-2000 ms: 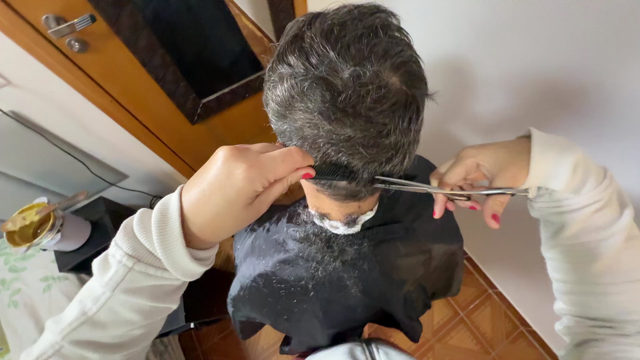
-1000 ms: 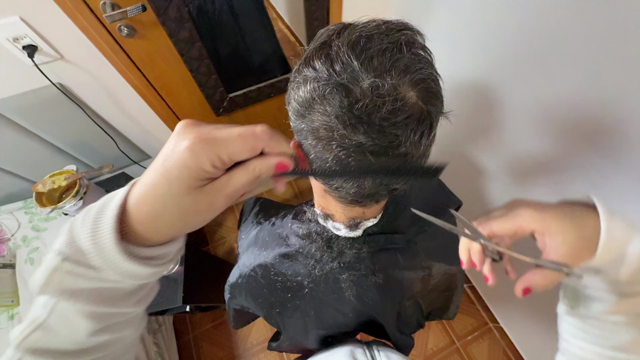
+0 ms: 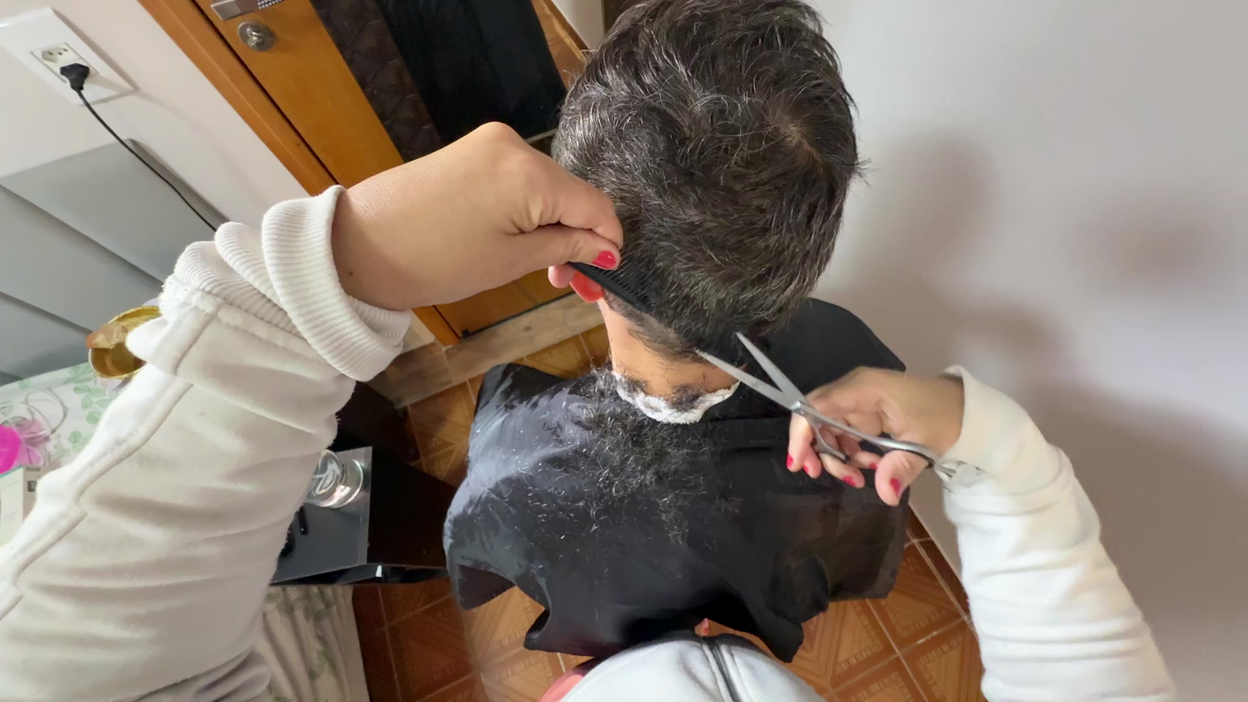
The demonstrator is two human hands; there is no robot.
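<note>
My left hand (image 3: 487, 219) pinches a black comb (image 3: 624, 288) beside the left side of a seated person's head, seen from behind. The comb lies tilted against the short dark, greying hair (image 3: 712, 166) near the ear, its far end lost in the hair. In my right hand (image 3: 868, 424) are metal hair scissors (image 3: 780, 390), blades parted, with the tips close to the nape at the lower hairline. A white strip (image 3: 673, 405) circles the neck above a black cape (image 3: 585, 517), which carries many cut hairs.
A white wall (image 3: 1072, 195) stands at the right. At the left are a wooden door (image 3: 322, 107), a socket with a plugged-in cord (image 3: 127, 146), a cloth-covered surface (image 3: 73, 400) with a golden bowl (image 3: 117, 341), and a dark stand (image 3: 390, 507) holding a clear glass object (image 3: 336, 480).
The comb, held level across the back of the head a second ago, is now tilted near the left ear. The scissors were closed two seconds ago and are now parted near the nape.
</note>
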